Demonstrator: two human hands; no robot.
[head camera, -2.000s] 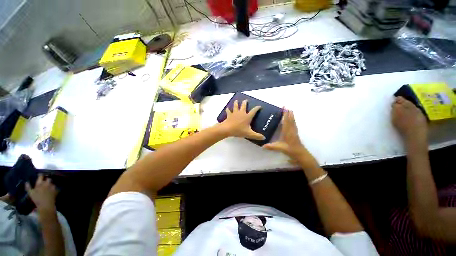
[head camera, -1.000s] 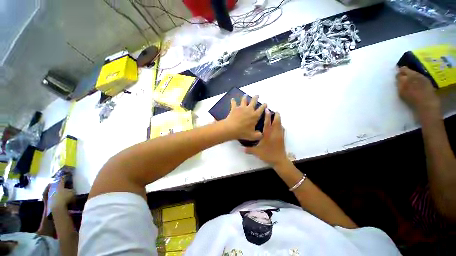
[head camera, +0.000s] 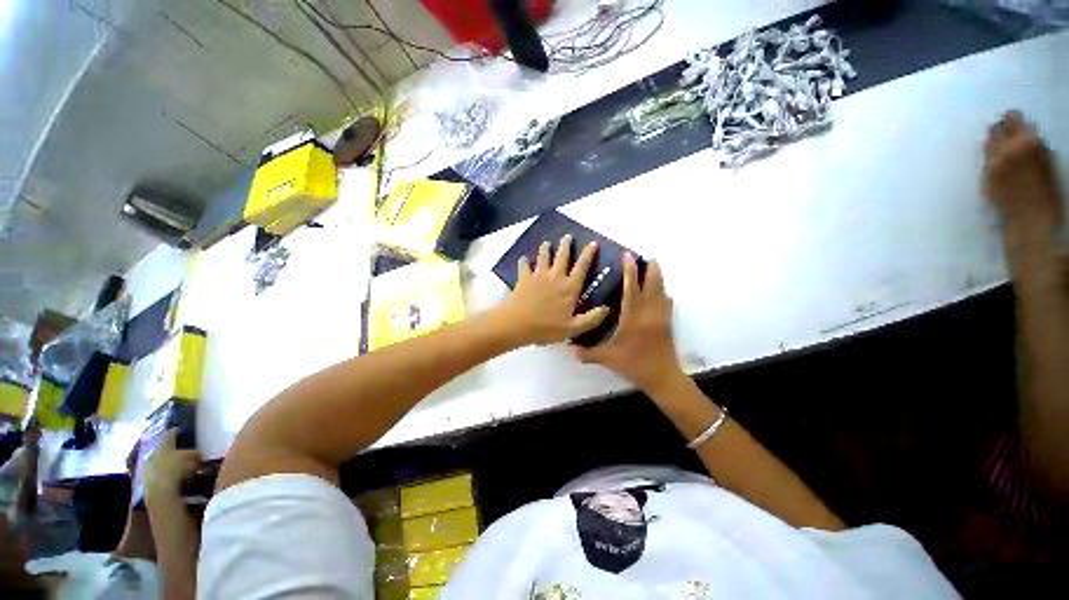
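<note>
A black inner box (head camera: 546, 231) with small pale lettering lies on the white table in front of me. My left hand (head camera: 549, 291) is spread over its top, fingers across the lid. My right hand (head camera: 637, 331) grips its right end and near edge. The hands cover much of the box, so I cannot tell whether the lid is fully closed. Left of it lie a yellow box (head camera: 413, 304) and, behind that, another yellow box (head camera: 413, 216) with a black end.
A pile of white-grey bundles (head camera: 768, 94) lies on the black strip (head camera: 586, 164). Loose cords and a red bag are behind. A coworker's hand (head camera: 1020, 170) is at the right; another coworker handles a box at the left. A carton of yellow boxes (head camera: 438, 533) stands below the table edge.
My right hand has moved inward along the box, covering more of its right end. The yellow box beside the right coworker's hand is no longer in view. The camera view has tilted.
</note>
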